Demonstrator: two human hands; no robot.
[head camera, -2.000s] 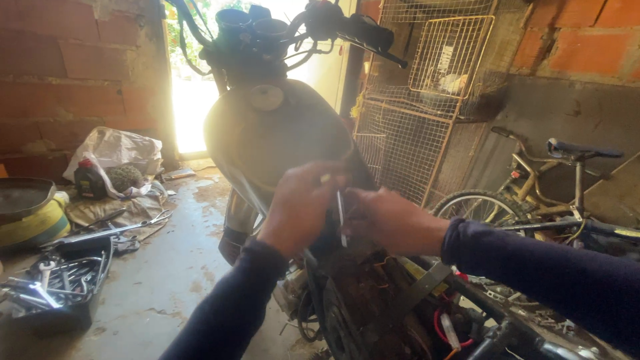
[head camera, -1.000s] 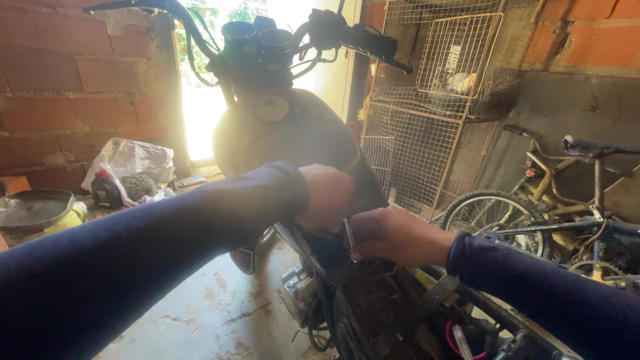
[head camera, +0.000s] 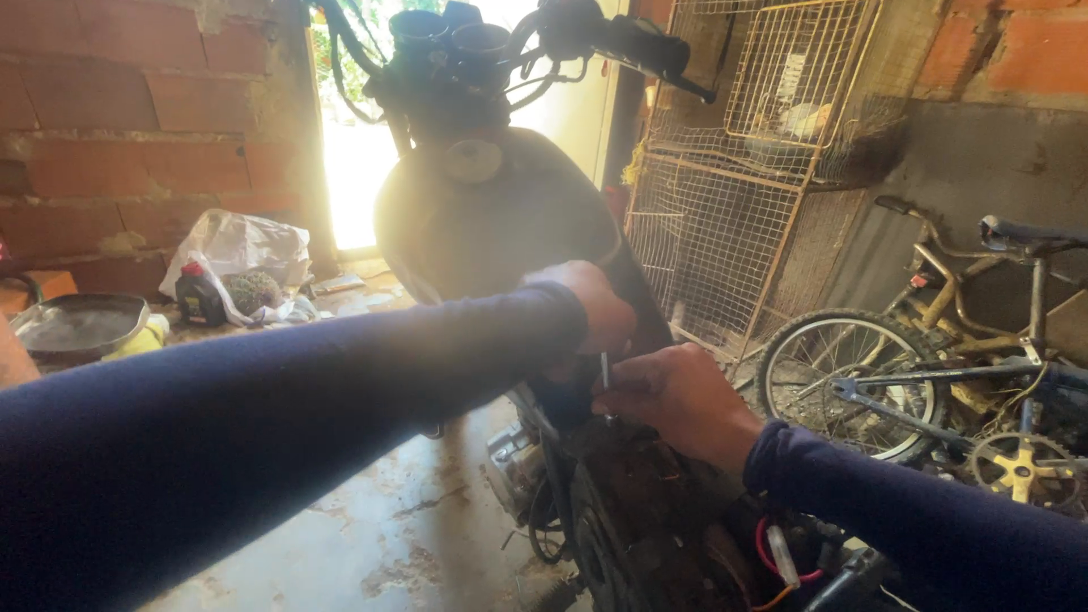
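My right hand (head camera: 680, 404) grips a slim metal tool (head camera: 606, 382), held nearly upright between thumb and fingers at the rear of the motorcycle's fuel tank (head camera: 510, 221). Just to the left and slightly farther forward is my left hand (head camera: 591, 306), its back toward me, close to the tool's upper end and to the tank's rear edge. Its fingers are mostly hidden, so what it holds does not show. Below both hands lies the dark, seatless-looking frame area (head camera: 637, 501) of the motorcycle, with the engine (head camera: 516, 467) at its left.
Handlebar controls (head camera: 637, 51) rise beyond the tank. A wire cage (head camera: 722, 221) stands behind at the right, near a bicycle wheel (head camera: 850, 382) and bicycle frames. Red and orange wires (head camera: 769, 557) lie low at the right. A dark bottle (head camera: 198, 297) and a round pan (head camera: 81, 323) are at the left.
Two seconds ago my left forearm came up from below; now it reaches across from the left. The metal tool stays beside my right hand. The toolbox seen at the lower left has gone from view.
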